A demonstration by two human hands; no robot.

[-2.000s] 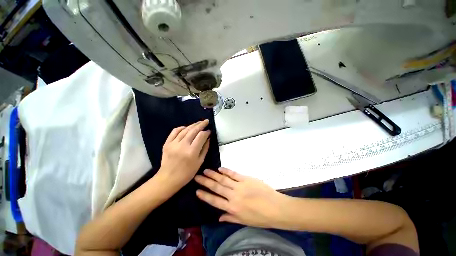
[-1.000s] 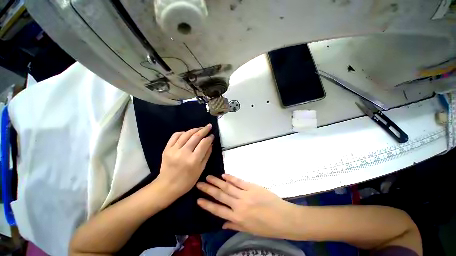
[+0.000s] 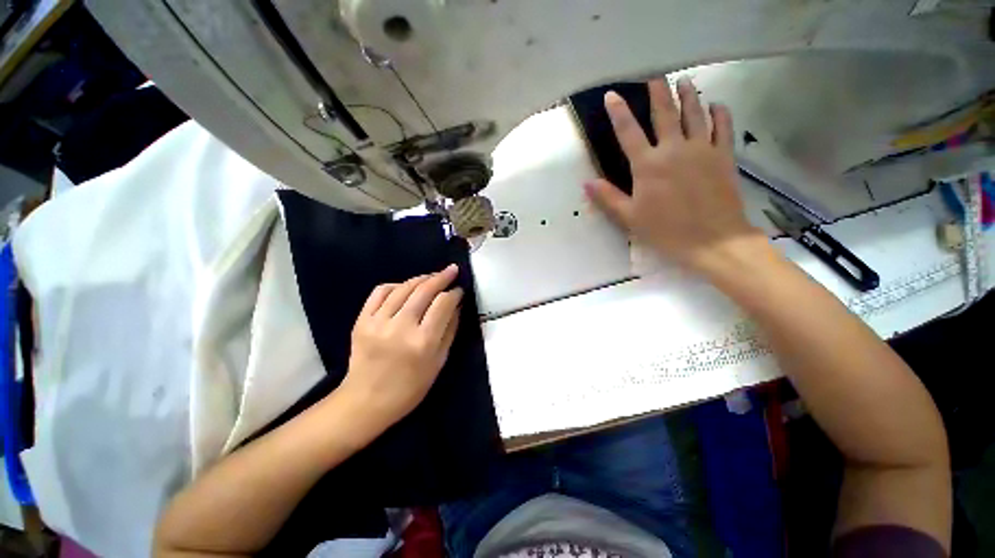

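Note:
A black fabric panel lies flat on the machine bed, its top edge at the needle area beside the round ridged knob. My left hand rests flat on the panel, fingertips near its right edge below the knob. White cloth is heaped to the left of the panel. My right hand lies with spread fingers over the black phone, covering much of it. Whether it grips the phone cannot be told.
The off-white sewing machine head hangs over the bed. Silver tweezers and black-handled snips lie right of my right hand. A printed ruler strip runs along the table. A blue bin edge shows at far left.
My right hand has left the black panel and moved up and right onto the phone. The white pad is now hidden. My left hand has stayed on the panel.

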